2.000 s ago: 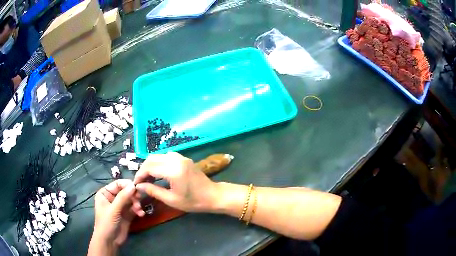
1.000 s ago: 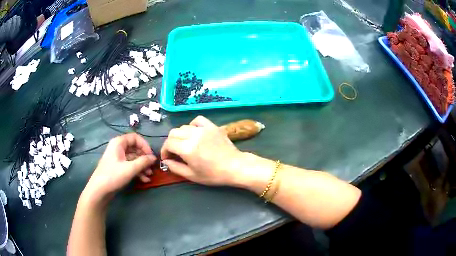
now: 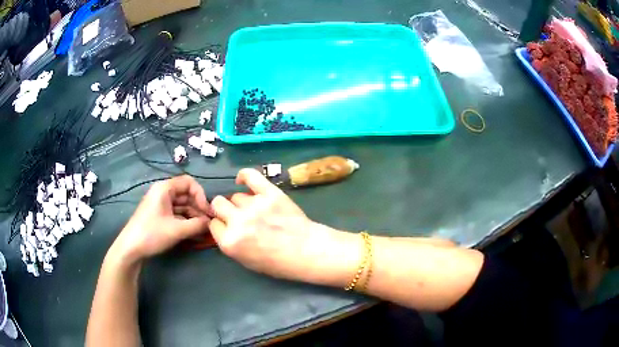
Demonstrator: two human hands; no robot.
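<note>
My left hand (image 3: 170, 217) and my right hand (image 3: 261, 220) meet over the red-brown block (image 3: 203, 242), which is mostly covered. Their fingertips are close together; what lies between them is too small and hidden to tell. A white connector (image 3: 273, 169) on a black lead (image 3: 203, 177) lies just beyond my right hand, beside the tan-handled tool (image 3: 322, 171). The turquoise tray (image 3: 339, 133) lies beyond, with tiny black pieces (image 3: 254, 112) in its near left corner.
White connectors on black leads lie in heaps at the left (image 3: 58, 217) and left of the tray (image 3: 159, 95). A yellow ring (image 3: 473, 120) and a clear bag (image 3: 455, 54) lie right of the tray. Orange-red bundles (image 3: 573, 85) fill a blue-rimmed tray at far right.
Since a second ago, the white connector has come into view beside the tool. My right hand has shifted slightly left and nearer, covering the block's metal piece. Earlier, the view shifted so the tray appears higher.
</note>
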